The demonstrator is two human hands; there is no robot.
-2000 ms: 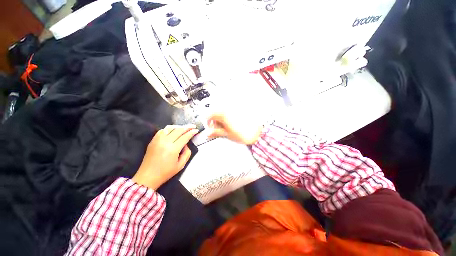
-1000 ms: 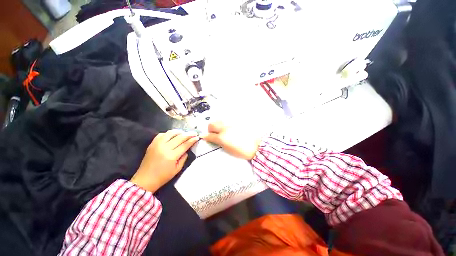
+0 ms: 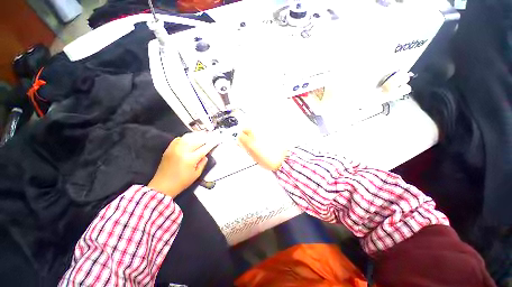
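A black garment [image 3: 106,140] covers the left side and hangs toward the lap. My left hand [image 3: 182,162] lies at its right edge, fingertips pinched on the cloth just below the needle area [image 3: 224,120]. My right hand [image 3: 259,147] is close to the presser foot on the right, fingers bent; what its fingertips hold is washed out by glare. The white sewing machine [image 3: 348,45] stands above both hands. The exact needle point and the cloth edge there are too bright to make out.
A slim red and dark tool [image 3: 309,112] lies under the machine arm. A printed ruler scale [image 3: 255,221] runs along the front edge of the white table. An orange cord [image 3: 37,88] is at far left. Dark cloth [image 3: 483,112] hangs at right.
Both hands have moved slightly up toward the needle area. A small dark spot on the white bed below my left hand now shows. The camera view has shifted a little.
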